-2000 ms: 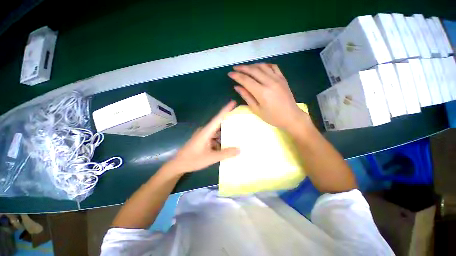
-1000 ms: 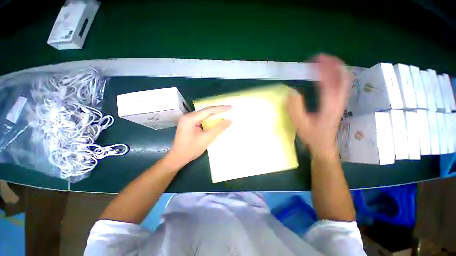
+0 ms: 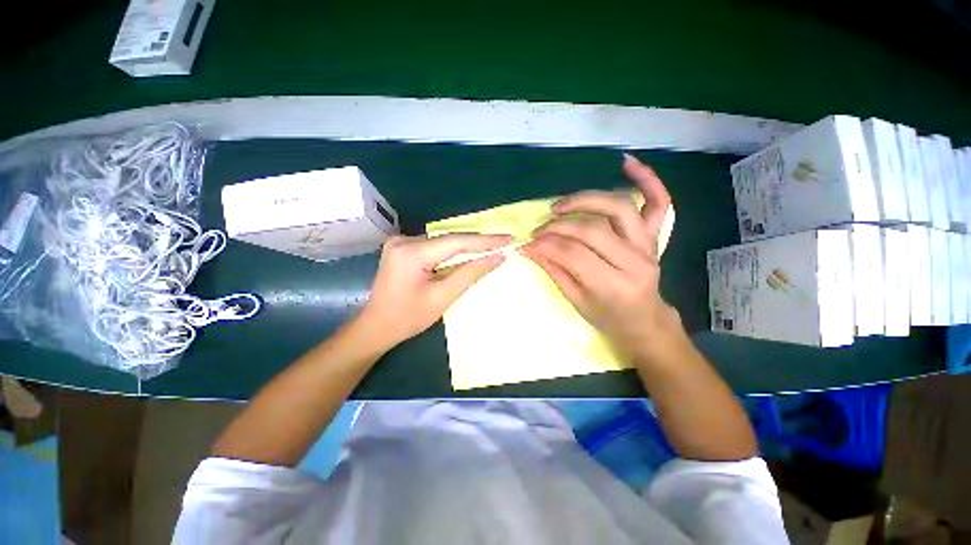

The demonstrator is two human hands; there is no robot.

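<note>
A pale sticker sheet with yellow edges (image 3: 532, 330) lies on the dark green bench in front of me. My left hand (image 3: 426, 279) grips its upper left part between thumb and fingers. My right hand (image 3: 607, 256) is over its upper part, fingertips pinched together close to the left fingertips; whether they hold a sticker is too small to tell. One right finger points up and away. A white retail box (image 3: 303, 213) stands on the bench just left of my left hand.
A pile of coiled white cables (image 3: 144, 250) lies on a clear plastic bag (image 3: 21, 282) at left. Two rows of white boxes (image 3: 772, 287) stand at right. A pale rail (image 3: 479, 119) runs behind; another white box (image 3: 162, 37) lies on the green belt beyond.
My right hand has come back from the right and now meets my left fingertips at the sheet. Earlier it was raised and blurred. The view has shifted slightly.
</note>
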